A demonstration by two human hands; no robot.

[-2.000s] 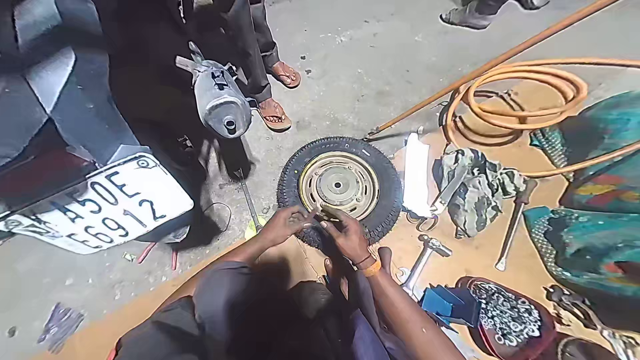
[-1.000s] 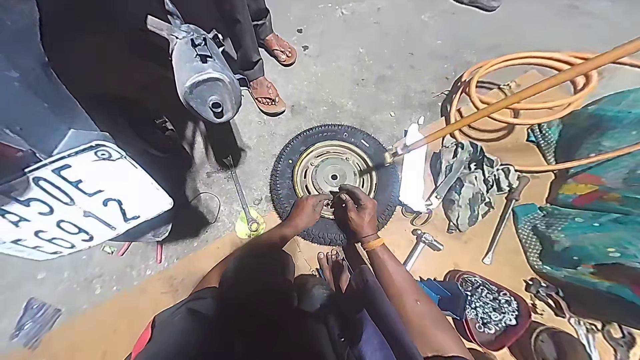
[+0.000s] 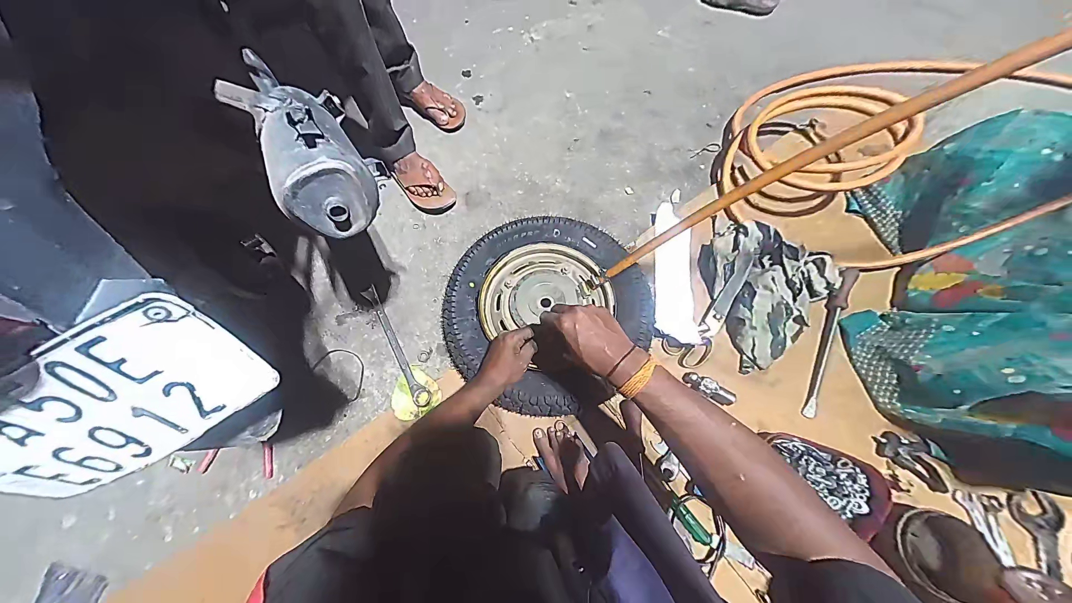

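A small scooter wheel with a black tyre (image 3: 471,276) and a cream metal rim (image 3: 502,266) lies flat at the middle of the view. My left hand (image 3: 508,356) is over the near left part of the rim, its fingertips pinched close to my right hand. My right hand (image 3: 586,335), with an orange band at the wrist, is curled over the rim just below the hub. What the fingers hold, if anything, is hidden. The end of an orange air hose (image 3: 754,180) reaches the rim's upper right, its metal fitting (image 3: 596,280) over the rim.
A scooter's exhaust silencer (image 3: 322,176) and number plate (image 3: 142,394) are at left, near another person's sandalled feet (image 3: 427,180). A spanner (image 3: 398,352) lies left of the tyre. At right are coiled hose (image 3: 737,159), a rag (image 3: 762,293), a bowl of nuts and washers (image 3: 879,502) and pliers (image 3: 913,456).
The hose end has moved from the ground beyond the tyre to over the rim. My right hand has turned, with its back now facing up. Both hands stay near the rim's near part.
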